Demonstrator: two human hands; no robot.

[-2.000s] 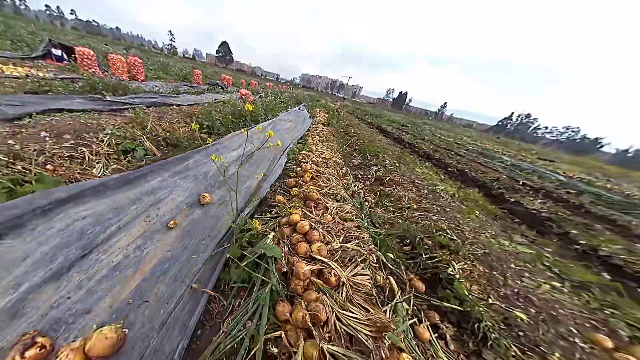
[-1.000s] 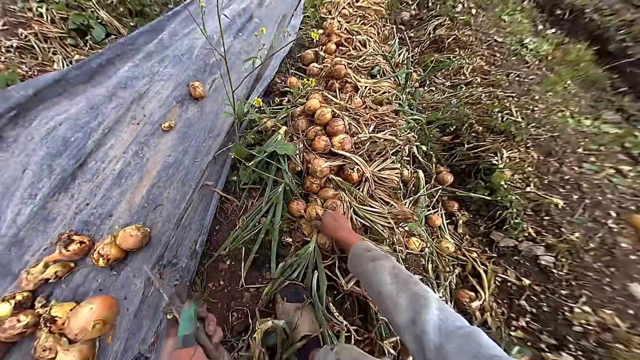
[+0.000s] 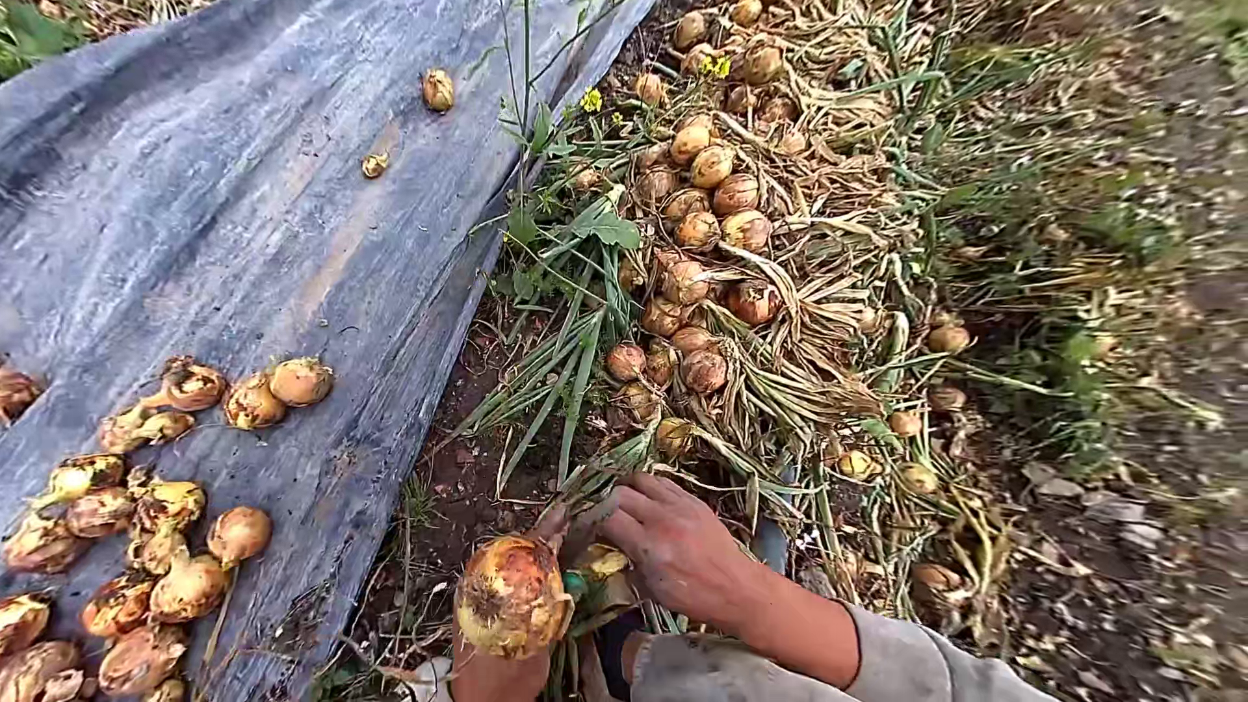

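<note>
My right hand (image 3: 678, 546) is closed around a bunch of onion leaves (image 3: 595, 502) at the lower middle of the head view. Close beside it on the left is my left hand (image 3: 554, 531), mostly hidden behind a large yellow onion (image 3: 514, 597). Whether that onion is held or hangs by its leaves cannot be told. A small green part of a hand tool (image 3: 575, 585) shows between the hands; its blade is hidden. Beyond my hands, a row of onions (image 3: 687, 283) lies on dry tops.
A grey plastic sheet (image 3: 244, 273) spreads along the left, with a pile of cut onions (image 3: 190, 585) near its lower edge. A tall weed with yellow flowers (image 3: 526, 88) stands beside the sheet. More loose onions (image 3: 948, 338) lie among straw on the right.
The view has tilted down from the field to the row. My left hand has moved right, from over the sheet to beside my right hand. A large onion now shows in front of it.
</note>
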